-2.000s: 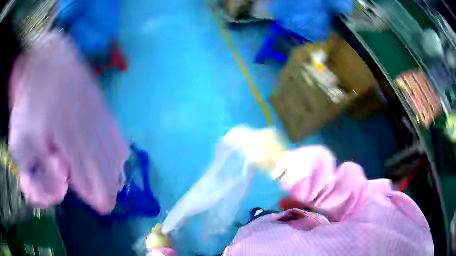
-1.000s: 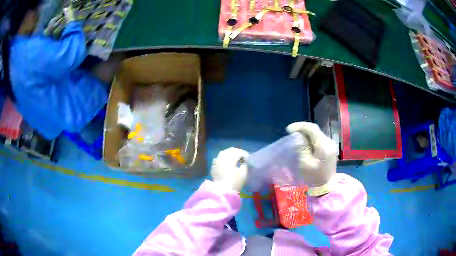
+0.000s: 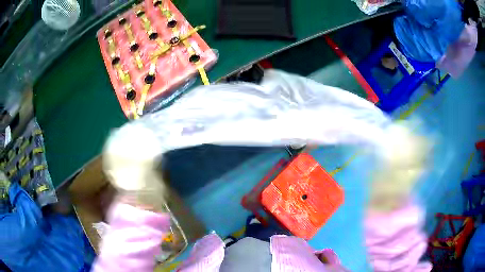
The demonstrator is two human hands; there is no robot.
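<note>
A large clear-white plastic sheet (image 3: 276, 114) is stretched wide between my hands, blurred by motion. My left hand (image 3: 133, 156), in a cream-white glove, holds its left end. My right hand (image 3: 401, 159), also gloved and strongly blurred, holds its right end. Beyond the sheet, a red tray (image 3: 165, 61) under clear film lies on the green bench. Rows of gold-tone watches (image 3: 149, 78) with round black heads lie on it. One watch lies slantwise across the others, its band past the tray's right edge.
A black tray (image 3: 255, 18) lies on the green bench (image 3: 69, 111). A red stool (image 3: 303, 196) stands on the blue floor below the sheet. A cardboard box (image 3: 88, 194) is partly behind my left arm. People in blue are at lower left (image 3: 42, 239) and upper right (image 3: 428, 29).
My hands have moved far apart and the bunched plastic is now spread between them. The view has turned, bringing the red watch tray to the upper left and the red stool into fuller view.
</note>
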